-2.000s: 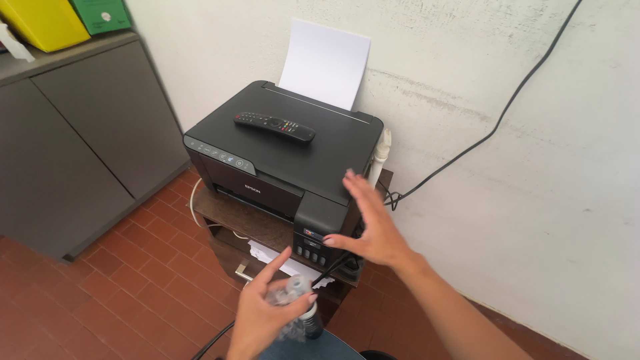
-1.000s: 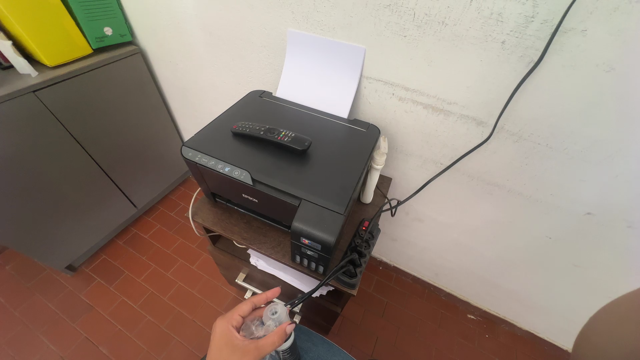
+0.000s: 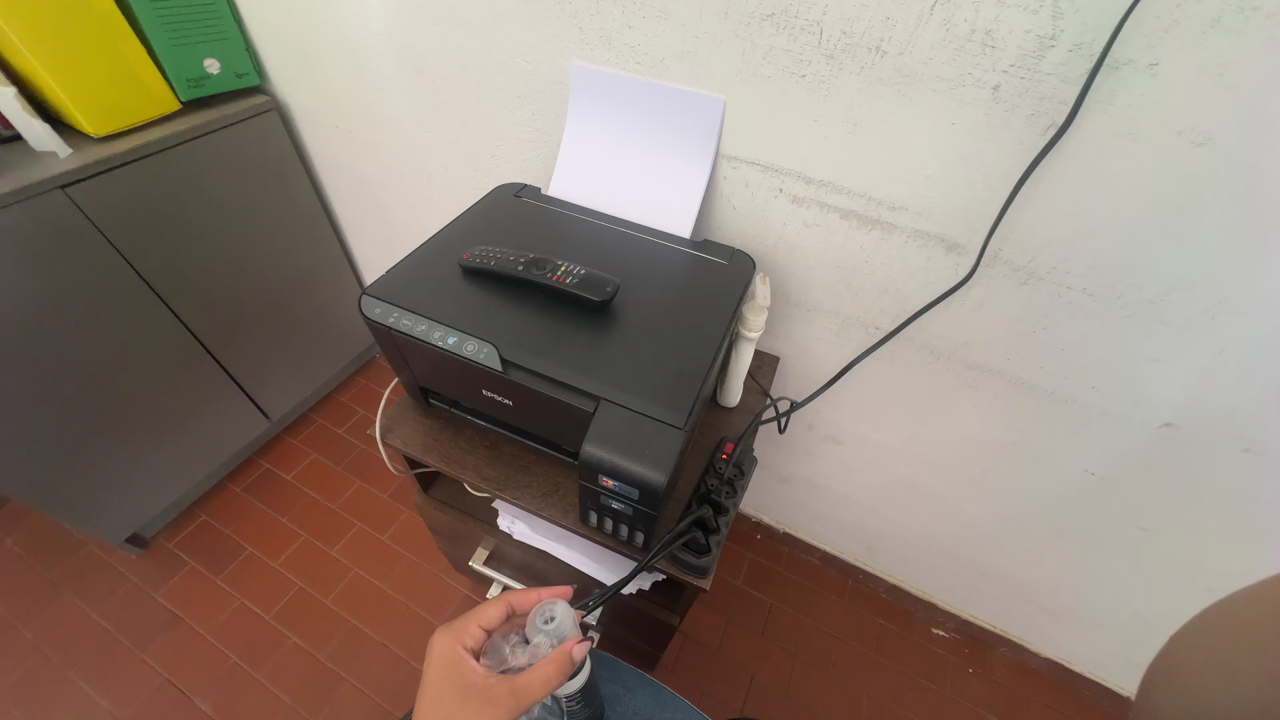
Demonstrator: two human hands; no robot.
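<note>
My left hand point(image 3: 480, 660), low in the view, grips a bottle point(image 3: 580, 690) with a dark body and a translucent cap, together with crumpled clear plastic. Above and behind it stands a black Epson printer point(image 3: 560, 330) with small ink level windows at its front right corner. A black remote control point(image 3: 540, 275) lies on the printer's lid, and white paper point(image 3: 640, 150) stands upright in the rear feed. My right hand is out of view; at the lower right edge a blurred skin-toned shape shows, which I cannot identify.
The printer rests on a dark wooden stand point(image 3: 440, 450) with papers point(image 3: 560, 545) on its shelf. A power strip point(image 3: 715, 500) with black cables and a white bottle point(image 3: 740, 355) are at its right. A grey cabinet point(image 3: 150, 290) holds yellow and green boxes.
My right hand, raised beside the printer's front right corner two seconds ago, has left the view. My left hand has stayed on the bottle and plastic, low in the view.
</note>
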